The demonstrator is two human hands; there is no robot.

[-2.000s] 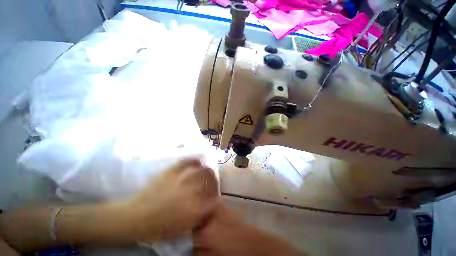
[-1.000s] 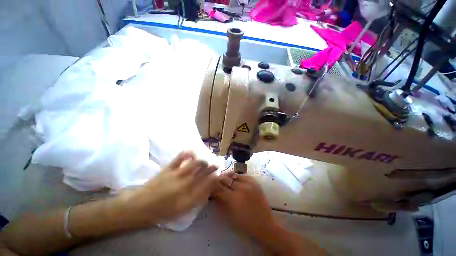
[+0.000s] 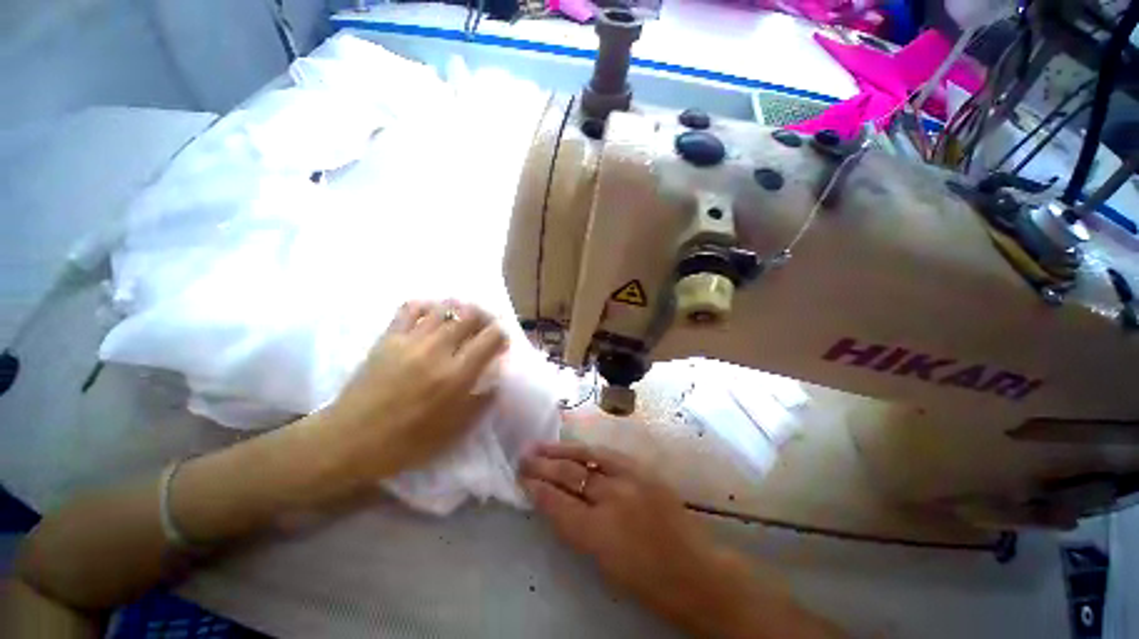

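Note:
A large white garment piece [image 3: 287,250] lies heaped left of the needle, its edge running under the machine's needle end. My left hand [image 3: 431,375] lies palm down on the fabric, fingers bent and pressing it. My right hand [image 3: 606,499] is at the fabric's lower right edge, its fingertips on the cloth below the needle area; whether it pinches the cloth is hidden. The cream sewing machine [image 3: 824,287] marked HIKARI fills the right side. The presser foot area is small and washed out by glare.
Folded white slips [image 3: 746,422] lie on the bed under the arm. A dark upright post [image 3: 612,63] stands on the head. Bright pink fabric [image 3: 887,78] lies behind. A blue crate [image 3: 187,614] shows at lower left, a black switch [image 3: 1085,593] at lower right.
My left hand has moved up and left over the fabric, away from my right hand. The hands, overlapping at first, are now apart. The cloth between them is spread more.

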